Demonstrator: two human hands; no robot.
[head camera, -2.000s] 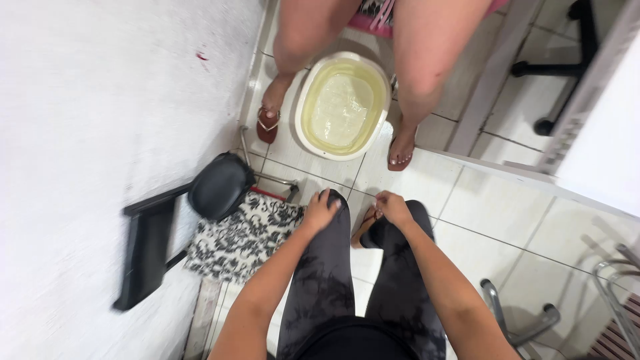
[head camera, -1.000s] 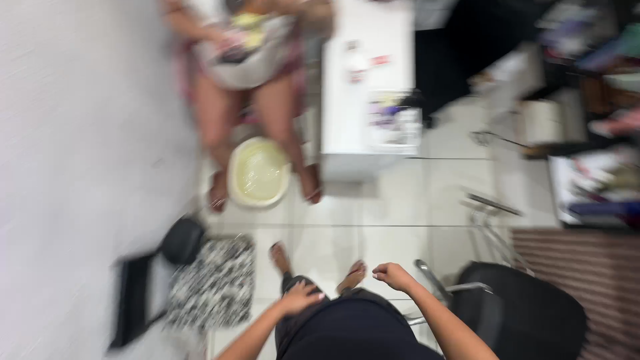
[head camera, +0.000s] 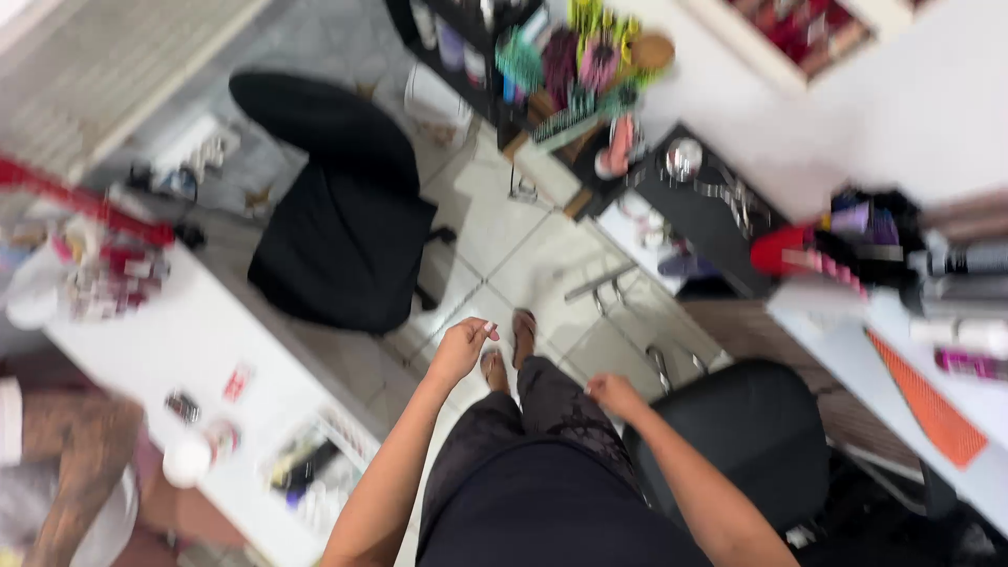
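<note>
My left hand (head camera: 465, 346) is raised in front of my body above the tiled floor (head camera: 524, 260), fingers bent, nothing clearly visible in it. Beside my thigh in dark patterned trousers (head camera: 563, 402) hangs my right hand (head camera: 616, 395), its fingers curled and no object seen in them. It is near the black padded seat (head camera: 740, 433) of a chair. Both of my feet (head camera: 508, 354) show below the hands, in sandals. Blur hides the finer detail of the fingers.
A white table (head camera: 260, 441) bearing manicure items stands left, with another person's arm (head camera: 79, 441) beside it. A black office chair (head camera: 339, 244) stands ahead. Hairbrushes (head camera: 598, 63) fill a rack at the top. At right, a counter (head camera: 850, 339) holds an orange comb-like thing (head camera: 925, 394) and bottles.
The view has swung far to the right, from the seated person and the water basin to the chairs and counters. My left hand has lifted off my leg.
</note>
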